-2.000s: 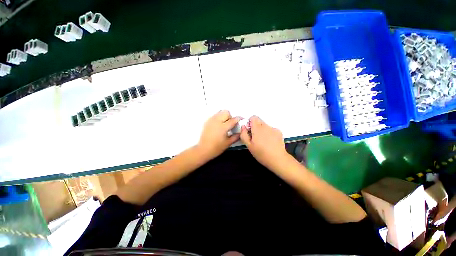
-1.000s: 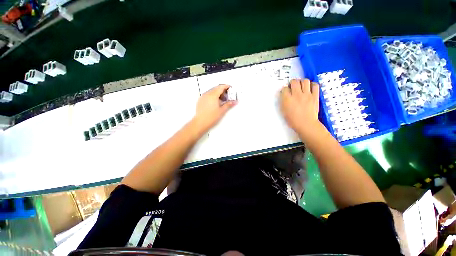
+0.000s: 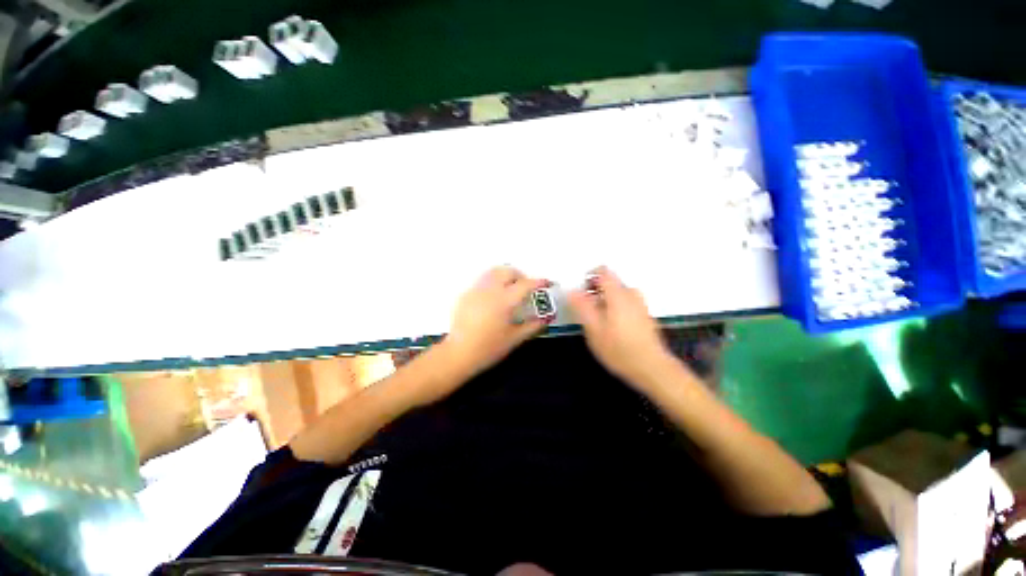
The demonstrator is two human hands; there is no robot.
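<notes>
My left hand [image 3: 495, 318] holds a white adapter housing [image 3: 543, 303] near the bench's front edge, its open end with a dark green inside facing up. My right hand [image 3: 617, 320] is just right of the housing, fingers bent together and slightly blurred; whether a small part is between them cannot be told. A slanted row of several housings with dark green ends [image 3: 287, 222] stands on the left of the white bench [image 3: 450, 214]. Small loose white parts [image 3: 752, 203] lie scattered at the bench's right end.
The nearer blue bin [image 3: 941, 203] at the right holds rows of white pointed caps [image 3: 852, 236]. The farther blue bin beside it holds jumbled white-grey parts [image 3: 996, 180]. Grouped white housings [image 3: 245, 56] sit on the green belt [image 3: 450, 45] beyond the bench. Cardboard boxes [image 3: 917, 478] stand at lower right.
My right hand has come back from the loose parts beside the blue bin to the housing. My left hand has brought the housing nearer the front edge. The view has shifted.
</notes>
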